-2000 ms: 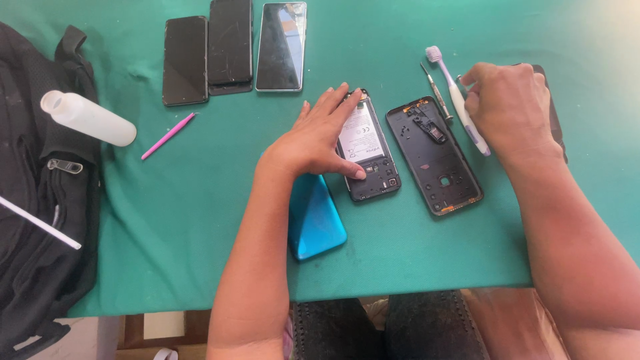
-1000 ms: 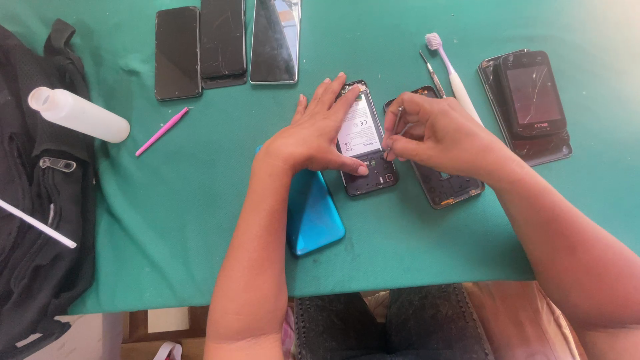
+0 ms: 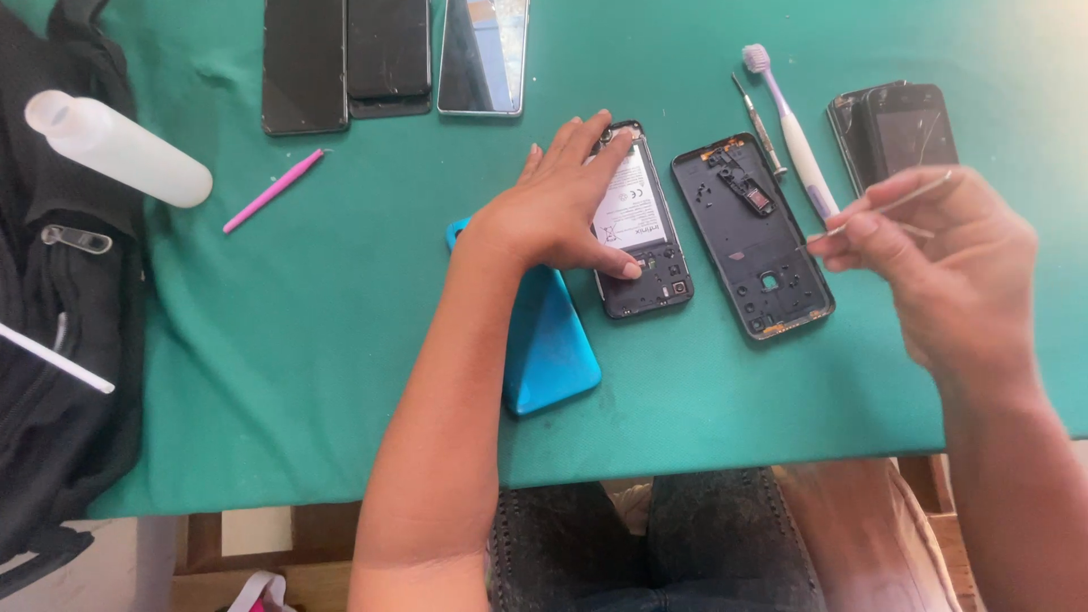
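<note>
With fingers spread, my left hand rests on an opened smartphone whose white battery and circuit board show; the thumb touches its lower part. A blue phone back cover lies partly under my left forearm. Just right of the opened phone is a black inner phone housing with a small part inside. My right hand is raised over the housing's right edge, holding thin metal tweezers between thumb and fingers; nothing is seen in the tips. Beyond it lie a small precision screwdriver and a purple and white toothbrush.
Several phones lie along the far edge, and two stacked phones lie behind my right hand. At left are a pink pen-like tool, a white plastic bottle and a black bag. Green cloth covers the table.
My right hand went from beside the toothbrush to the opened phone with a thin tool, and has since moved right, over the housing's edge. My left hand has stayed on the phone.
</note>
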